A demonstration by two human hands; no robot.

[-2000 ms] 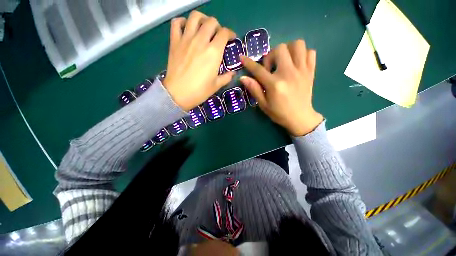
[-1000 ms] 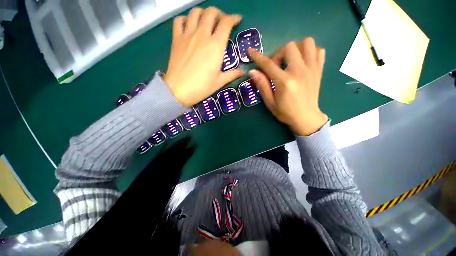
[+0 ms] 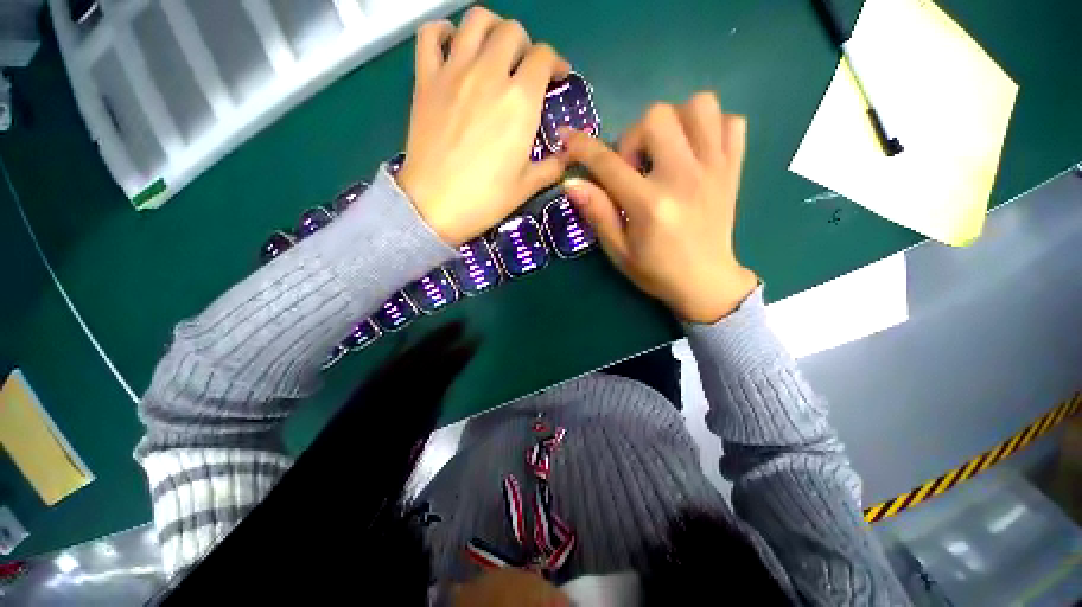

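Two rows of small dark strapless smartwatches with lit screens lie on the green mat. The watch at the far row's right end (image 3: 570, 109) shows a grid of small icons. My left hand (image 3: 475, 136) lies palm down over the far row, its index finger and thumb by that watch's left side; whether they grip it is hidden. My right hand (image 3: 674, 211) is open, index fingertip at the watch's lower edge and thumb over the near row's right end. A near-row watch (image 3: 522, 244) shows purple-white text lines. My left hand and sleeve hide parts of both rows.
A white compartment tray (image 3: 196, 166) stands at far left. A pale yellow sheet (image 3: 937, 131) with a black pen (image 3: 876, 109) lies at right. A tan pad (image 3: 42, 439) lies at left. The bench edge curves in front of my body.
The bench view has shifted slightly left. My left index fingertip has come down nearer the end watch. My right hand has moved slightly left, its fingertip now at the end watch's lower edge.
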